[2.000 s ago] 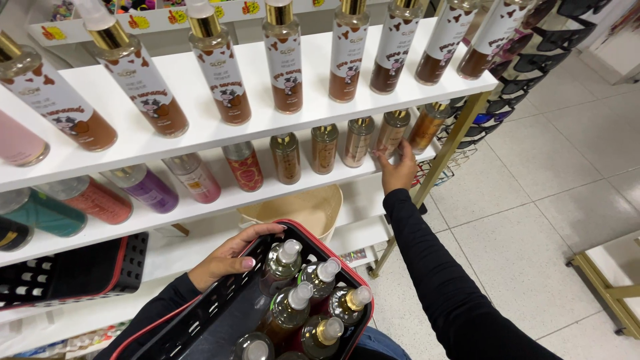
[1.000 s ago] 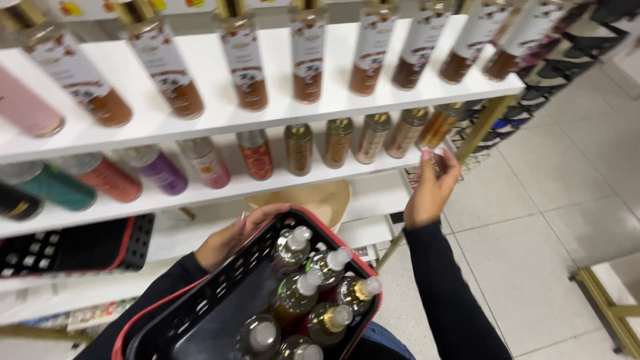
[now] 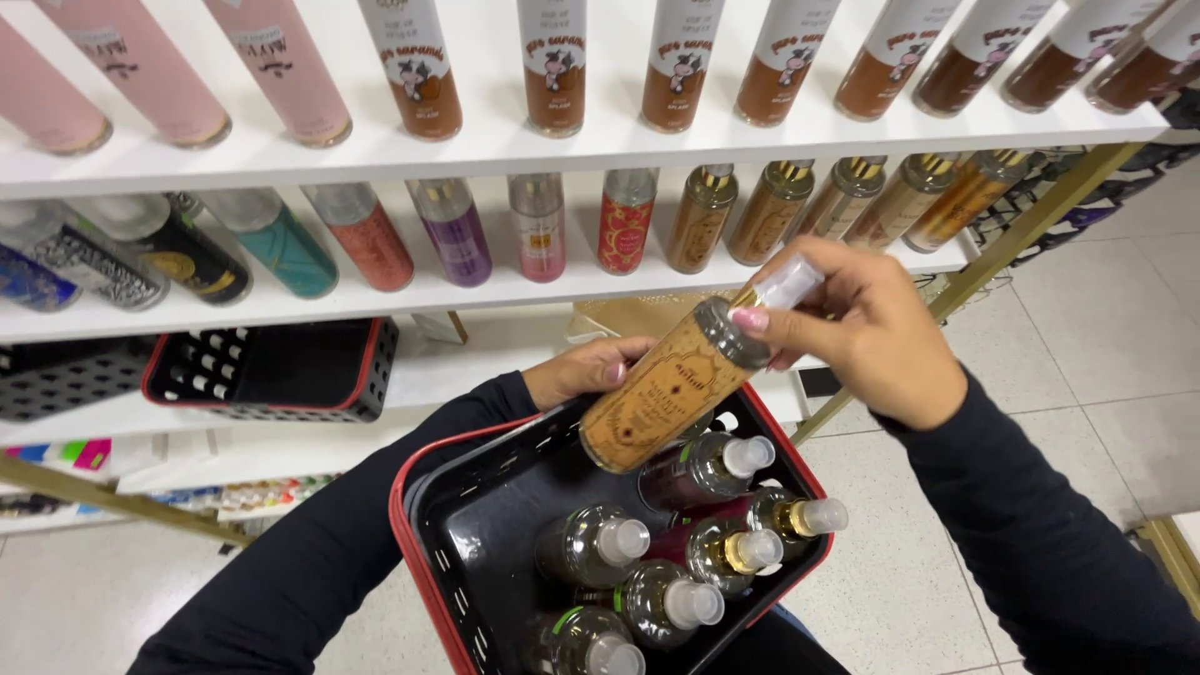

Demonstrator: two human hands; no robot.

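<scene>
My right hand grips the clear cap of a body splash bottle with an orange-gold patterned label. The bottle hangs tilted over the far rim of a black plastic shopping basket with a red rim. My left hand is at the basket's far edge, just left of the bottle; its fingers are partly hidden behind bottle and basket. Inside the basket, several spray bottles with clear caps stand toward the right and near side, among them a gold-necked bottle and a clear-necked one.
Brown-and-white splash bottles line the upper white shelf. Below, the second shelf holds coloured bottles, including a red one and a gold-labelled one. Another black basket sits on a lower shelf. A gold shelf post stands at right.
My right hand has moved from the bottles at the second shelf's right end to above the basket, and it now holds a gold-labelled bottle. The view has shifted closer to the shelves.
</scene>
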